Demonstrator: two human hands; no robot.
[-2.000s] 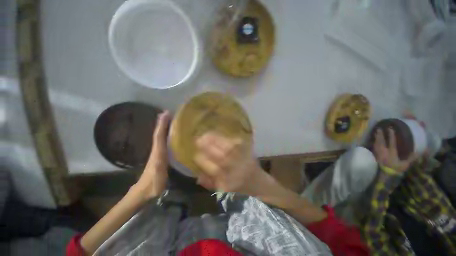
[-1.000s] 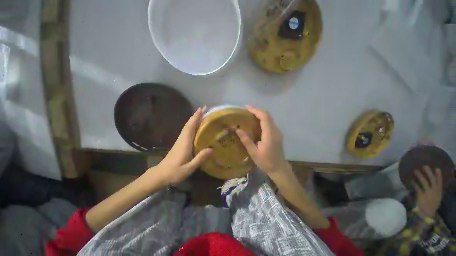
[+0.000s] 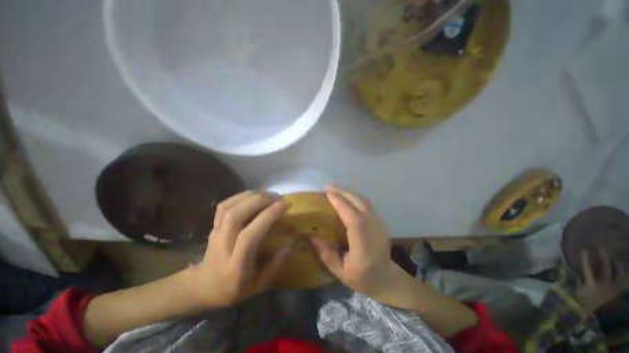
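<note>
A round yellow-gold base shell [image 3: 303, 224] is between my hands at the table's front edge, its gold face towards me. A white rim shows behind its far side. My left hand [image 3: 238, 248] holds its left side, fingers over the top edge. My right hand [image 3: 362, 241] holds its right side, with the thumb on the gold face. Both hands are bare. The lower part of the shell is partly hidden by my fingers.
A dark brown cover [image 3: 162, 193] lies left of my hands. A large white cup [image 3: 227, 76] and a gold shell with a black fan [image 3: 434, 83] lie beyond. A smaller gold shell [image 3: 524, 200] lies right, near another person's hand [image 3: 598, 276] on a brown cover.
My right hand has moved from across the gold face to the shell's right side. My left-hand fingers now curl over its top edge. The view has moved closer to the table.
</note>
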